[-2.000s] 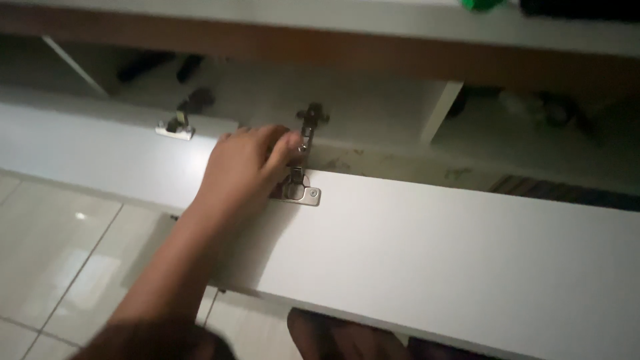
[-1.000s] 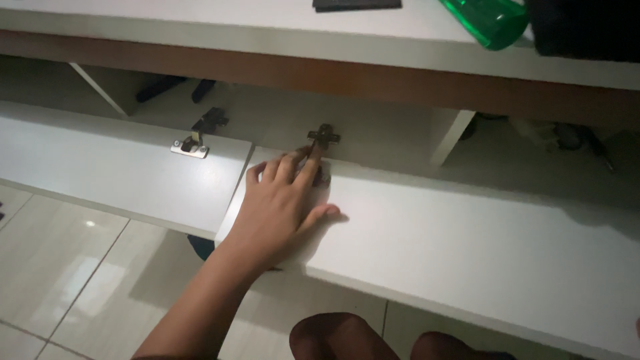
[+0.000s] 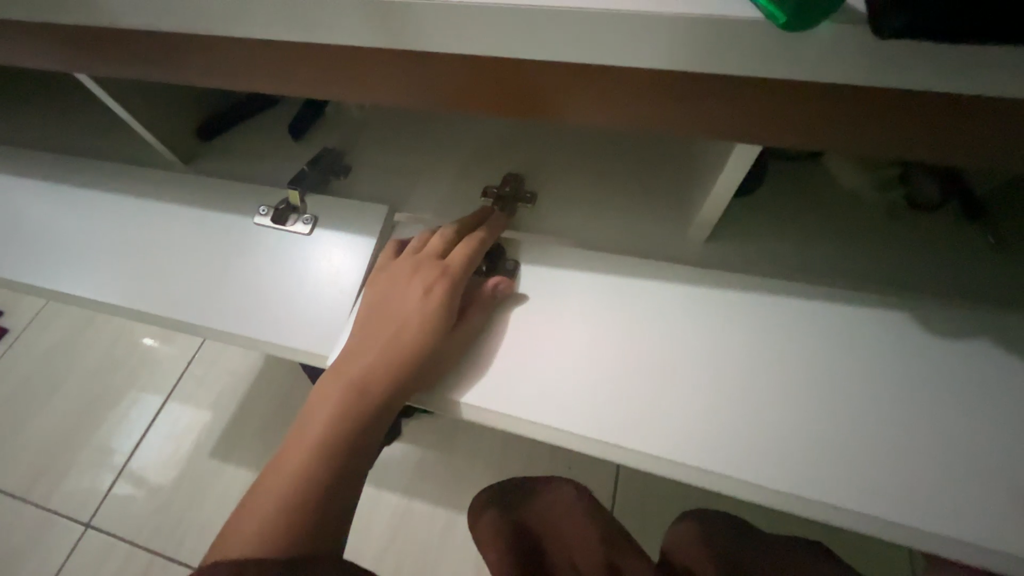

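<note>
My left hand (image 3: 428, 292) lies palm down over the near left corner of a white cabinet door panel (image 3: 680, 368), fingers pointing at the cabinet. Its fingertips touch or nearly touch a metal hinge mounting plate (image 3: 510, 194) fixed on the cabinet floor. Partly hidden beside the thumb is a dark metal hinge cup (image 3: 498, 262) on the panel. Whether the fingers grip the hinge cannot be told. To the left, a second white door panel (image 3: 160, 240) lies folded down, joined to the cabinet by a concealed hinge (image 3: 290, 212). My right hand is out of view.
Upright dividers (image 3: 726, 192) split the white cabinet. Dark long objects (image 3: 238, 116) lie inside at the left, with blurred items in the right compartment. A green object (image 3: 796, 10) and a black one (image 3: 948, 20) rest on the top. My knees are below the panel, above floor tiles (image 3: 136, 448).
Two seconds ago the panel's hinge arm reached up to the mounting plate; now the plate stands apart from the panel's hinge. My left hand has come to cover most of that hinge.
</note>
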